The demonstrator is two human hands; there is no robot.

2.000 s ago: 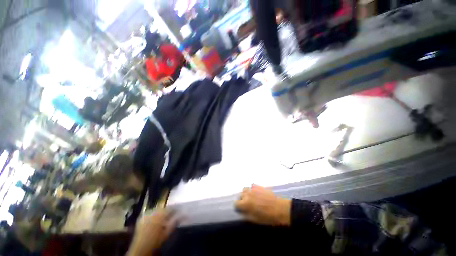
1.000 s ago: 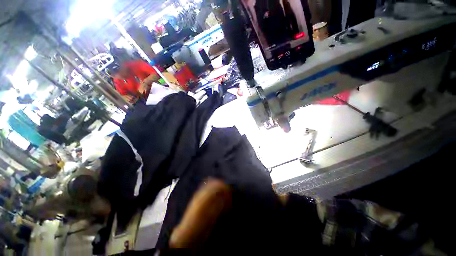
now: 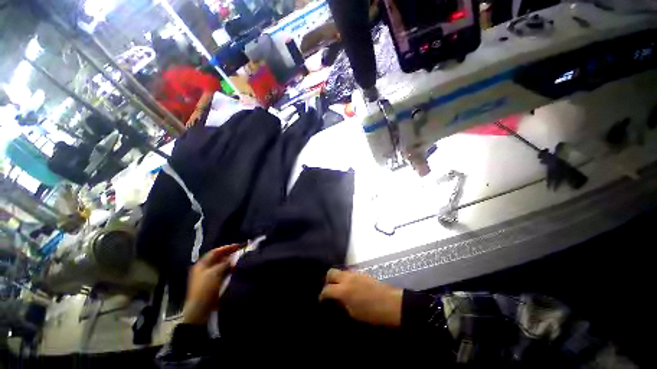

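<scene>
A black garment piece (image 3: 310, 223) lies on the white table and hangs over its front edge towards my lap. My left hand (image 3: 207, 282) grips its left edge, near a small pale patch. My right hand (image 3: 360, 295) holds its right edge at the table's front edge. The larger black garment bundle (image 3: 216, 166) with a white strip (image 3: 189, 198) lies beyond and to the left. The presser foot and needle (image 3: 396, 160) are to the right of the cloth, with no cloth beneath them.
The sewing machine head (image 3: 468, 104) spans the right, with a phone (image 3: 434, 32) above it. A screwdriver (image 3: 555, 167), a silver bracket (image 3: 452, 198) and a thin rod lie on the table. A printed ruler (image 3: 432, 256) marks the front edge. A person in red (image 3: 184, 90) is behind.
The black garment piece, absent two seconds ago, has shifted left and down from the needle area since one second ago. My left hand has moved left to its edge; my right hand now shows clearly.
</scene>
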